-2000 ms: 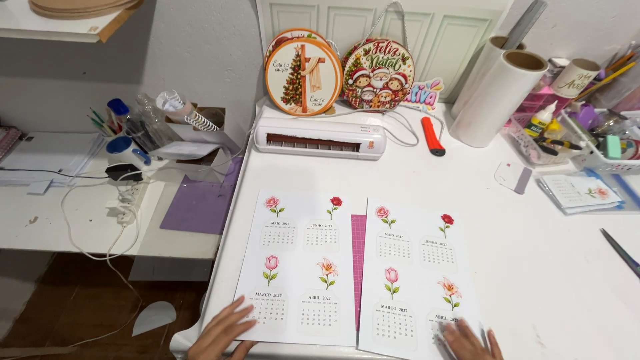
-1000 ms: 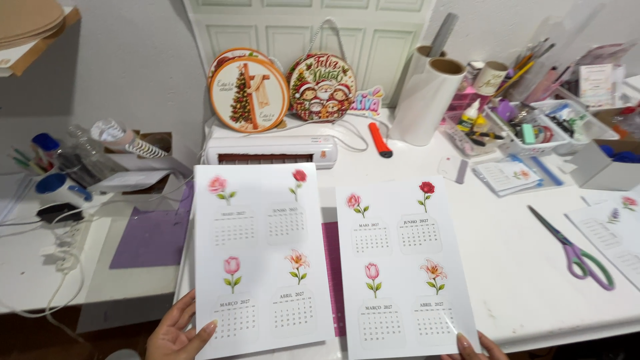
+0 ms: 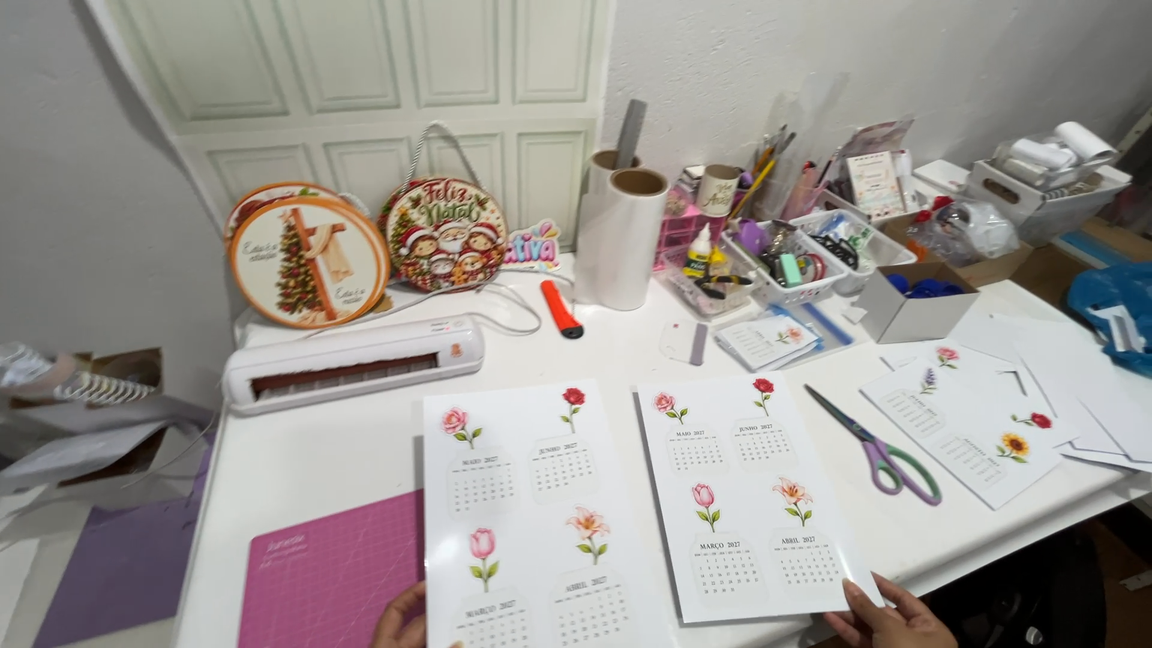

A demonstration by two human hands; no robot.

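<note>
Two white sheets printed with flowers and month calendars are side by side over the white table. My left hand (image 3: 402, 619) grips the lower left edge of the left calendar sheet (image 3: 531, 504), whose bottom runs out of view. At the lower right corner of the right calendar sheet (image 3: 742, 504), my right hand (image 3: 886, 614) pinches the paper, thumb on top. Part of a pink cutting mat (image 3: 333, 571) shows left of the left sheet. Scissors with purple and green handles (image 3: 886, 454) lie right of the right sheet.
A white laminator (image 3: 351, 360) stands at the back left, near round decorated plaques (image 3: 310, 261). An orange cutter (image 3: 562, 310), a film roll (image 3: 621, 238), baskets of supplies (image 3: 796, 270), a grey box (image 3: 918, 301) and more printed sheets (image 3: 967, 423) are behind and to the right.
Both hands, flat on the sheets two seconds ago, now hold them by their lower edges. The sheets have moved right, off most of the pink mat. The view has swung to the right.
</note>
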